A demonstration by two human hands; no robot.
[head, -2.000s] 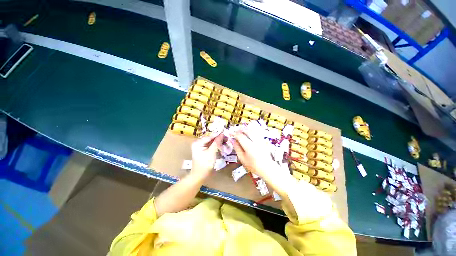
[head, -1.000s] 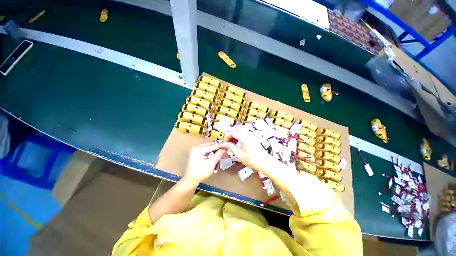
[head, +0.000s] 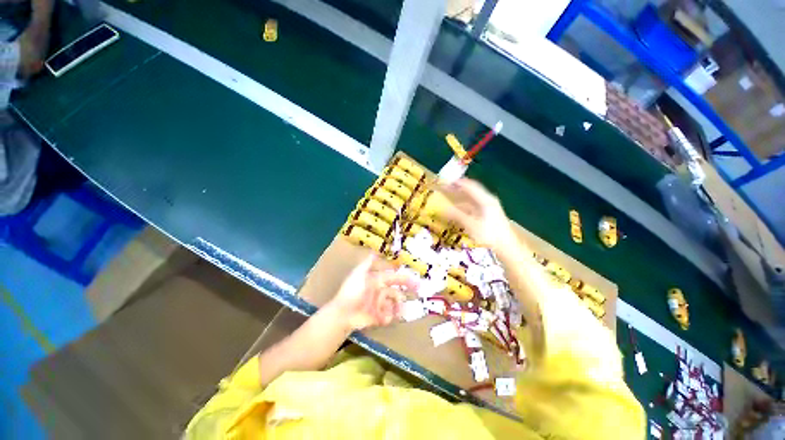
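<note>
My right hand (head: 469,206) is blurred and reaches over the far edge of the cardboard sheet (head: 331,266). Its fingertips hold a white wired component (head: 452,170) with red wires pointing up and away, over the belt. My left hand (head: 374,296) is open, fingers apart, at the left side of the heap of white wired pieces (head: 482,279). Rows of yellow toy car bodies (head: 379,208) lie behind the heap. My right forearm hides part of the rows at the right.
A grey post (head: 404,77) stands just beyond the cardboard. Yellow cars (head: 608,230) lie on the dark green belt. A spare wired pile (head: 695,400) lies at right. A phone-like device (head: 82,49), another person's arm (head: 34,39) and a blue stool (head: 77,232) are at left.
My hands were together over the heap and have separated. The right hand has moved forward with a wired component. The left hand has opened. The view has turned, and a person's arm shows at left.
</note>
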